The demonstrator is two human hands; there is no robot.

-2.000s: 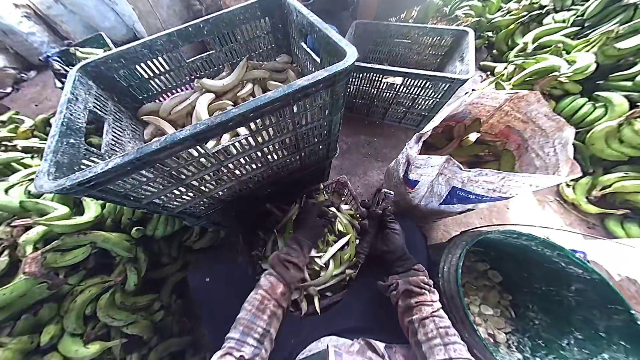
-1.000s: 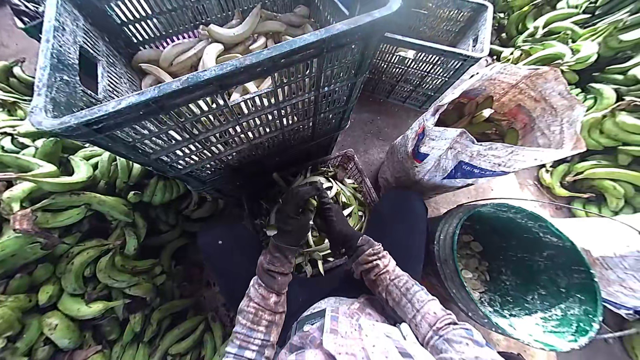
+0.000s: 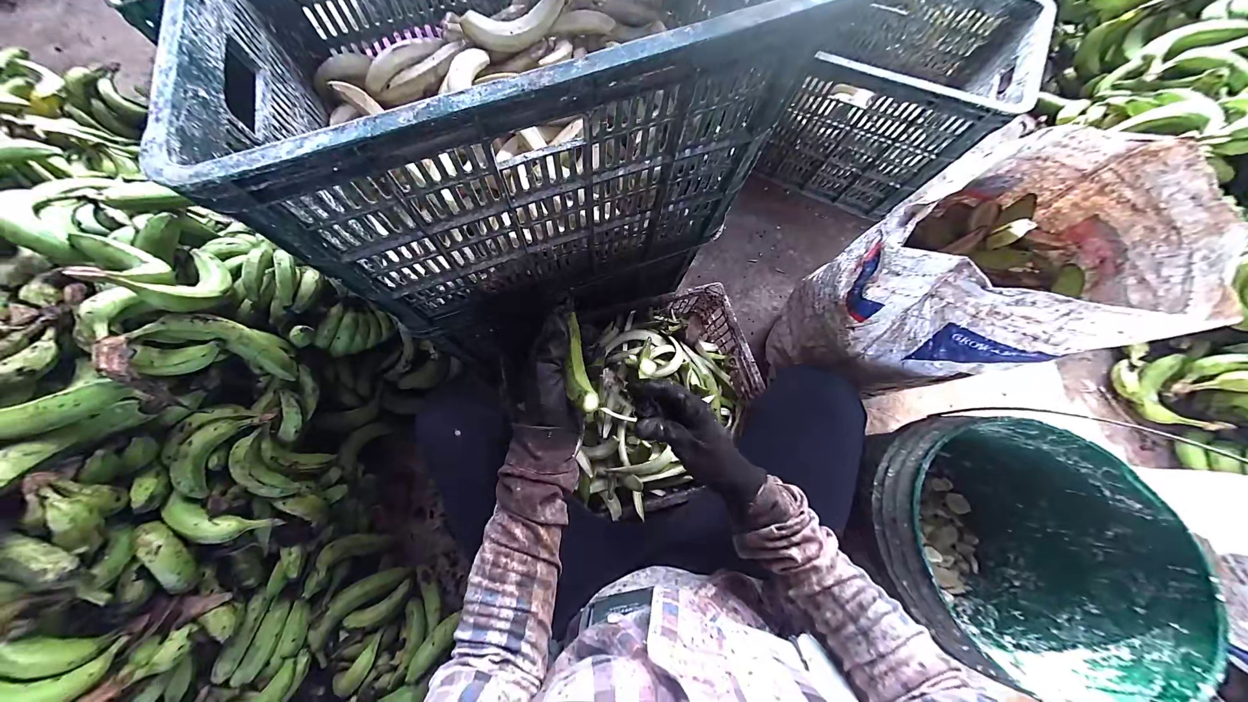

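Both my hands wear dark gloves over a small crate (image 3: 726, 336) that holds green plantain peel strips (image 3: 663, 356). My left hand (image 3: 546, 375) is closed around a green plantain (image 3: 580, 366), which stands nearly upright at the crate's left side. My right hand (image 3: 692, 429) is just right of the plantain's lower end, with its fingers curled over the peels. Whether it holds a small tool or a peel strip cannot be told. Peeled plantains (image 3: 419, 73) lie in the large green plastic crate (image 3: 468, 136) in front of me.
Bunches of green plantains (image 3: 214, 341) cover the floor at left, and more (image 3: 1160, 68) lie at upper right. A second plastic crate (image 3: 877, 117) stands behind a woven sack (image 3: 936, 302) with peels inside. A green bucket (image 3: 1053, 565) with pale slices stands at right.
My hands, close together one second ago, are now apart, with the left one further left. A green plantain now shows in my left hand. The view has shifted closer to the large crate.
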